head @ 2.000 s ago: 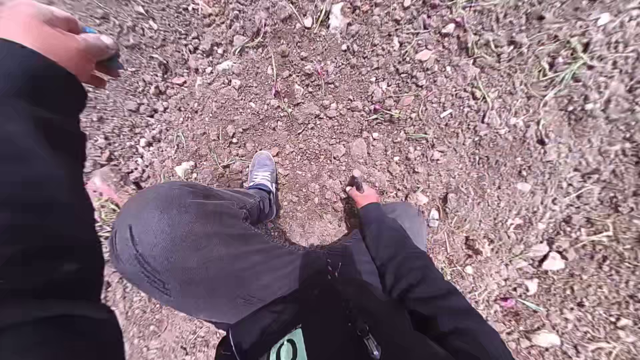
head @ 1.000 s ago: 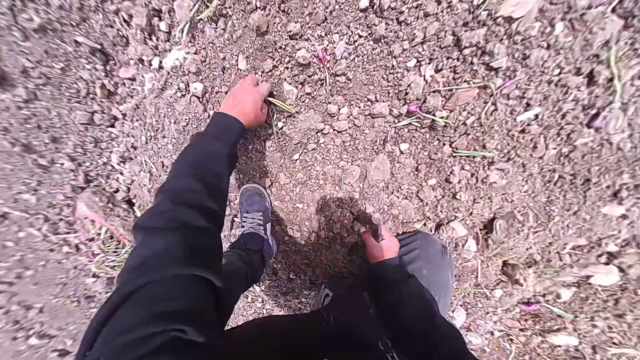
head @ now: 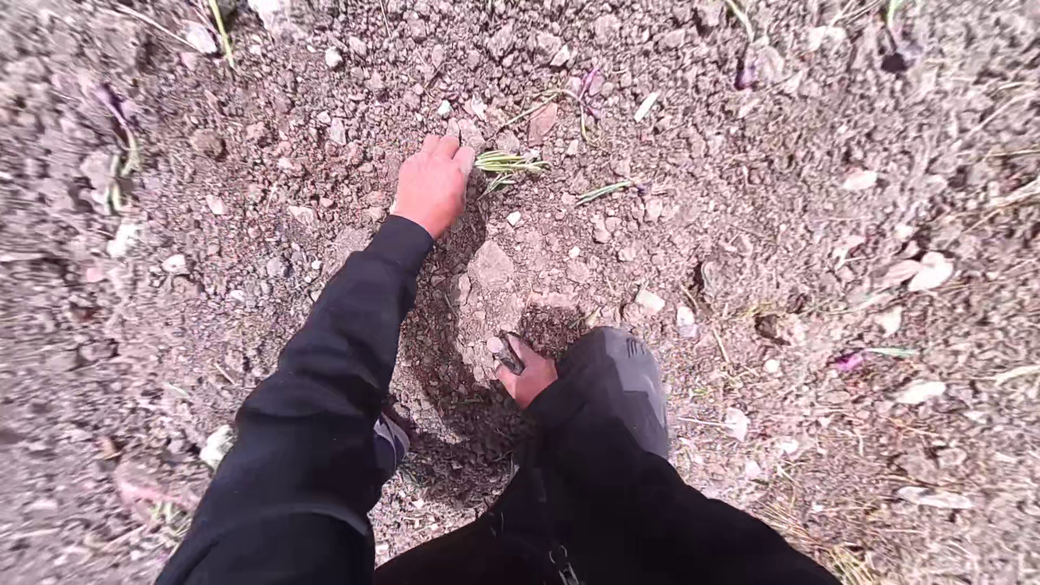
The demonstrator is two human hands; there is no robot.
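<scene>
My left hand [head: 433, 185] is low over the soil at upper centre, its fingers closed on a small bunch of green shoots [head: 510, 162] that stick out to its right. The fingertips and whatever lies under them are hidden. Nearer my body, my right hand [head: 530, 374] is closed around a short dark tool handle [head: 508, 353] beside my bent knee; the rest of the tool cannot be made out. To the right of the shoots, a short green seedling [head: 605, 192] lies on the ground, and a purple-stemmed seedling [head: 587, 101] lies farther off.
Loose, stony soil surrounds both hands. More purple and green seedlings lie at upper left [head: 122, 134], upper right [head: 751, 69] and right [head: 853, 359]. Pale stones [head: 931, 271] and dry straw are scattered at right. My shoe [head: 392, 443] is below my left forearm.
My left hand has come from the upper left down to the soil, and then farther forward with the green shoots. My right hand stays near my knee with the handle. The view has shifted.
</scene>
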